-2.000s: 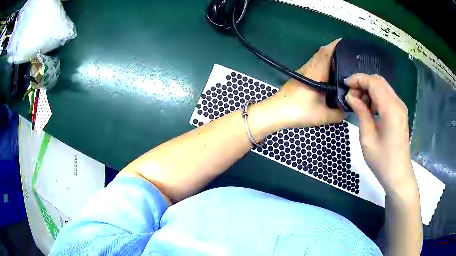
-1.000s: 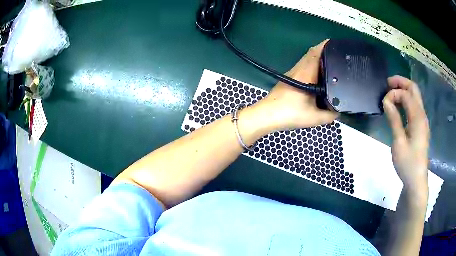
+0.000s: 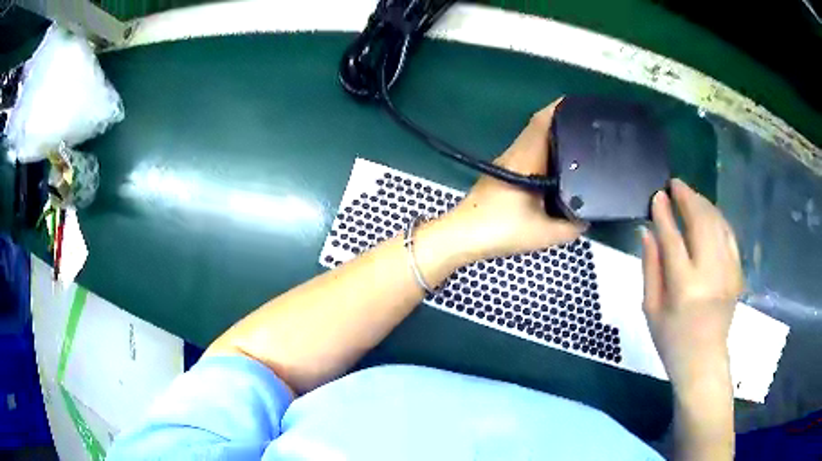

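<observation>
My left hand [image 3: 514,212] holds the black corded unit [image 3: 613,162] from its left side and below, its flat face up. A black disc shows near its lower left corner. My right hand [image 3: 694,261] has its fingertips at the unit's lower right corner; whether a dot is under them is hidden. The power cord [image 3: 451,155] runs from the unit's left side up to a coiled bundle. The backing sheet [image 3: 622,293] lies under my left forearm, with rows of black dots [image 3: 532,288] at left and middle and bare white at right.
The dark green bench [image 3: 225,117] has a worn cream-white rail [image 3: 541,40] along its far edge. A crumpled clear plastic bag [image 3: 63,99] lies at the left edge, with a small tied bag [image 3: 77,176] below it. White sheets with green tape [image 3: 117,351] are at lower left.
My right hand has moved from beside the unit onto its lower right corner. The unit and my left hand sit slightly lower and further left in view.
</observation>
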